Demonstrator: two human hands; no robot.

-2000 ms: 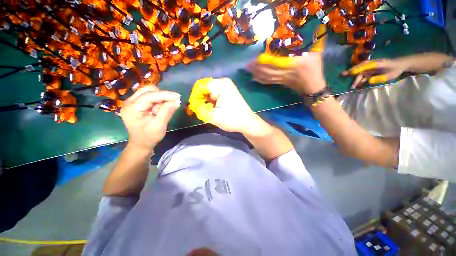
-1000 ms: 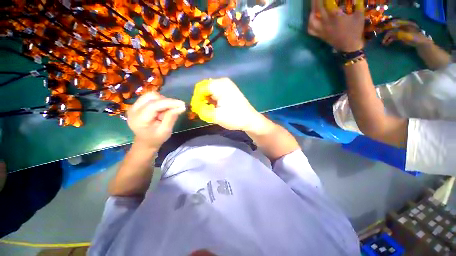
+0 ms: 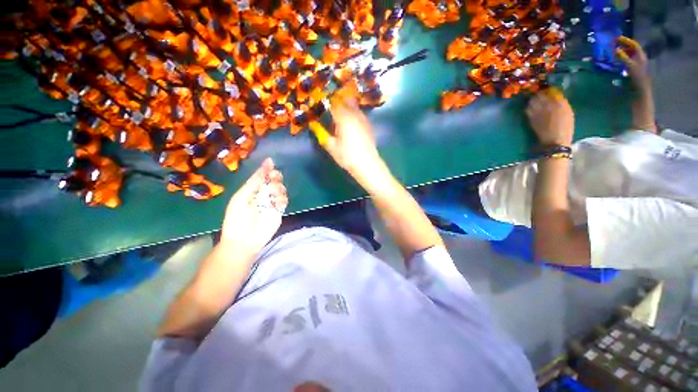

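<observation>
Many orange-and-black wired units (image 3: 191, 84) lie heaped on the dark green bench top (image 3: 298, 164), with black wires and small white labels among them. My right hand (image 3: 350, 138), with yellow covers on its fingers, reaches to the front edge of the heap; its fingertips are blurred against the orange units, so I cannot tell whether it grips one. My left hand (image 3: 256, 203) is at the bench's front edge, palm up with curled fingers; small pale bits seem to lie in it, too small to name.
A co-worker's hand (image 3: 551, 119) with a wristband is at a second group of orange units (image 3: 509, 50) on the right. Another hand (image 3: 634, 61) is by a blue bin (image 3: 605, 34). A divided carton (image 3: 639, 356) stands on the floor at lower right.
My right hand has moved from beside my left hand forward to the heap. My left hand has turned palm up and moved slightly nearer me. The co-worker's hands have shifted.
</observation>
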